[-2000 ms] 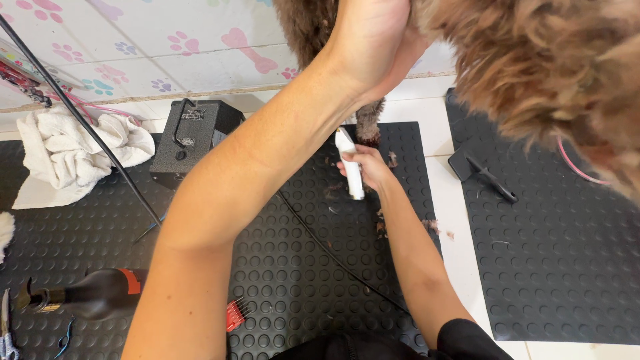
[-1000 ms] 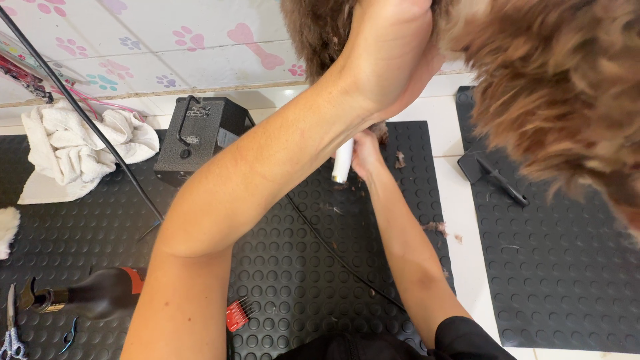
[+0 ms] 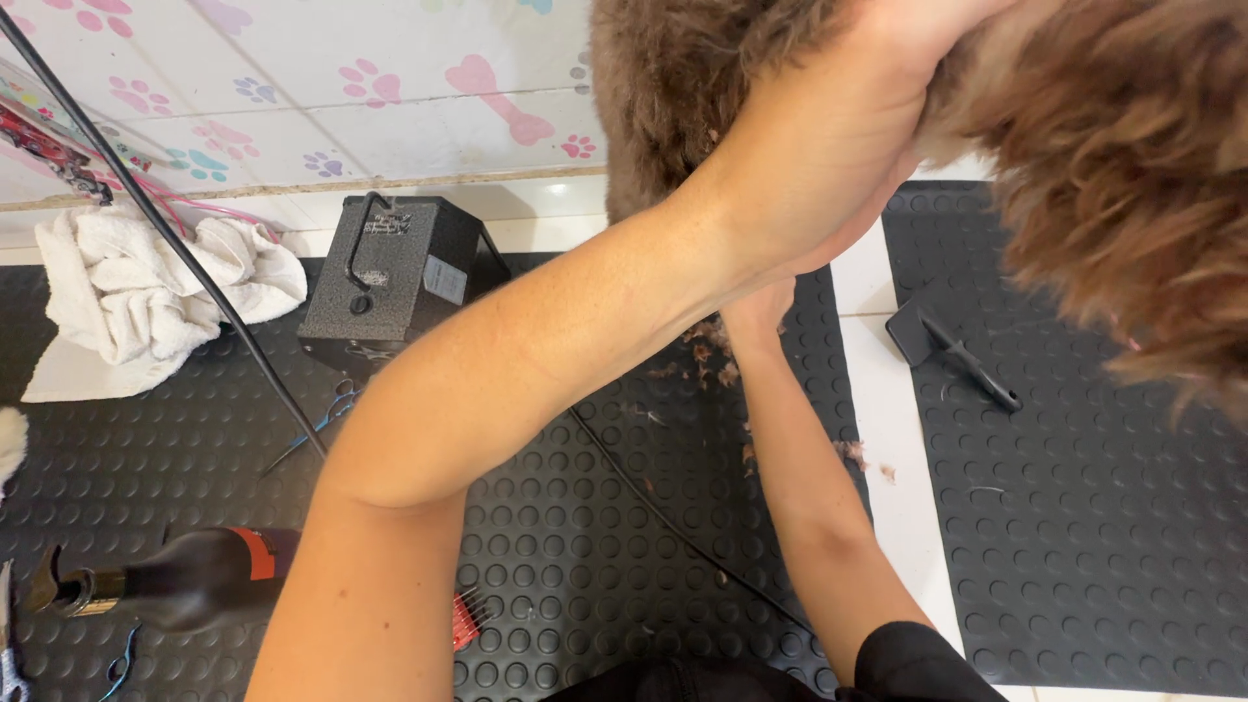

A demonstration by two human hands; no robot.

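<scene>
A dog with curly brown fur (image 3: 1102,146) fills the upper right; more of its coat (image 3: 663,107) shows left of my raised wrist. My left hand (image 3: 868,136) is up against the dog, its fingers out of sight in or behind the fur. Below it, my right hand (image 3: 763,307) reaches up behind my left forearm, which covers its fingers. The white clipper seen in the earlier frames is hidden. Clumps of cut brown fur (image 3: 710,353) lie on the black studded rubber mat (image 3: 565,585) beside my right wrist.
A black speckled box (image 3: 390,268) and a white towel (image 3: 161,292) lie near the paw-print wall. A dark pump bottle (image 3: 210,577), blue-handled scissors (image 3: 336,405) and a red comb (image 3: 466,622) are on the left mat. A slicker brush (image 3: 951,353) rests right. Black cables cross the left.
My right hand has moved up behind my left forearm, taking the white clipper it held out of view. My left hand stays up at the dog.
</scene>
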